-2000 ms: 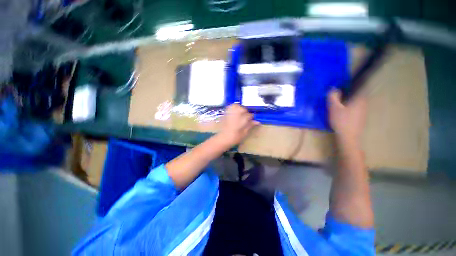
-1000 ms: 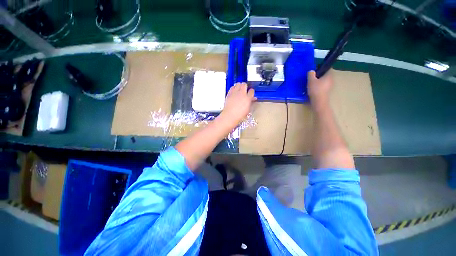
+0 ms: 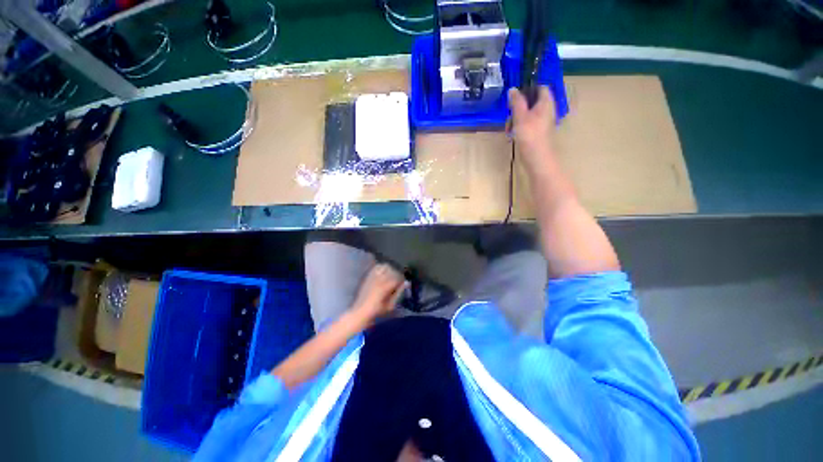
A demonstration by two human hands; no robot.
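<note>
The silver-and-black screw feeder point(image 3: 472, 59) stands in the shallow blue tray point(image 3: 427, 106) at the back of the bench. My right hand point(image 3: 532, 115) is at the tray's front right and holds the long black electric screwdriver point(image 3: 534, 45), which points away over the tray. A thin black lead runs from near that hand to the bench edge. My left hand point(image 3: 383, 287) is below the bench edge, above my lap, by a dark object; its fingers are curled, and I cannot tell whether it holds anything.
A white box point(image 3: 383, 126) with shiny plastic wrap lies on brown cardboard point(image 3: 623, 149). Another white box point(image 3: 138, 179), pale cable coils and black units point(image 3: 59, 171) lie farther left. A blue crate point(image 3: 200, 356) and an open carton point(image 3: 135, 316) stand below the bench.
My left hand has left the tray's front edge and moved down to my lap. The tray and feeder sit farther back. My right hand has moved inward, with the screwdriver now over the tray.
</note>
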